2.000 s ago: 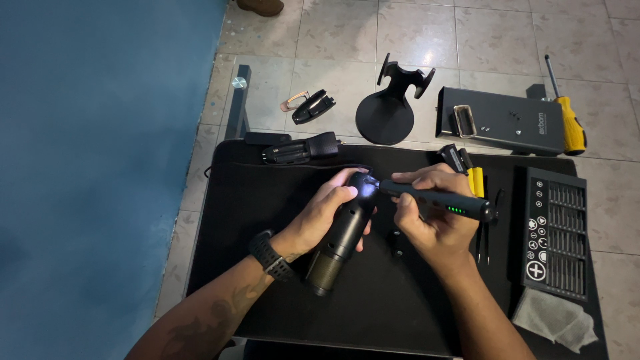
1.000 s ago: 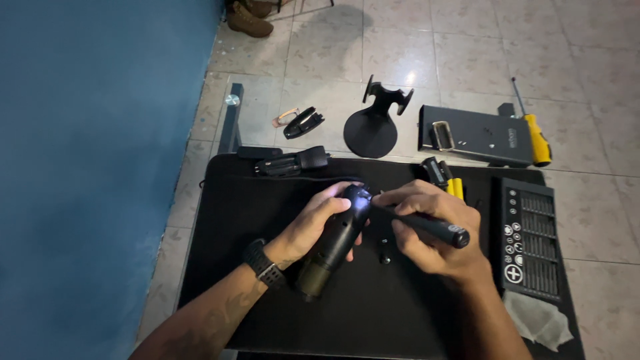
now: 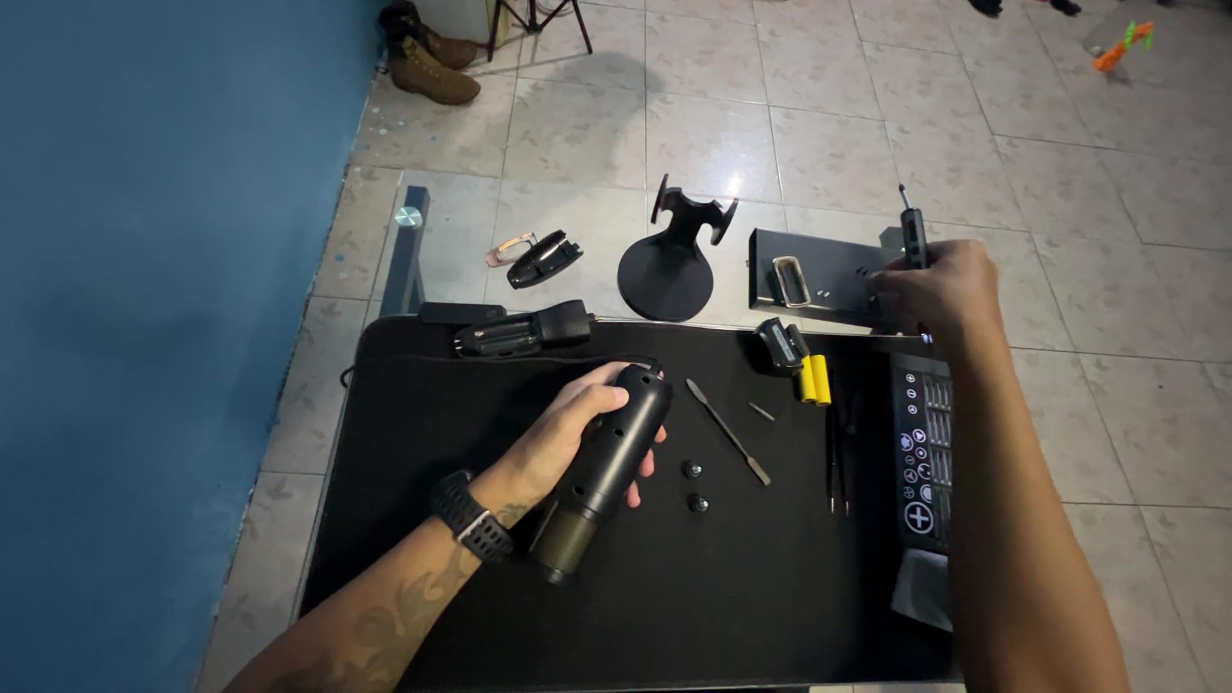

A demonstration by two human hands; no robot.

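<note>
My left hand is closed round a black cylindrical device housing with small holes along its side. My right hand is over the right end of a dark grey box, holding a pen-shaped electric screwdriver with its bit pointing away from me; its fingertips are near the box top, where small screws and a metal-rimmed oval part lie. Right of the housing, a metal spudger, a small bit and two small round black parts rest on the black mat.
Two yellow battery cells lie beside a black part. Tweezers and a bit set are at the right. Behind stand a black stand, a glossy black shell and an opened black handle.
My right hand has moved away from the housing to the grey box, with the screwdriver still in it. My left hand keeps hold of the housing.
</note>
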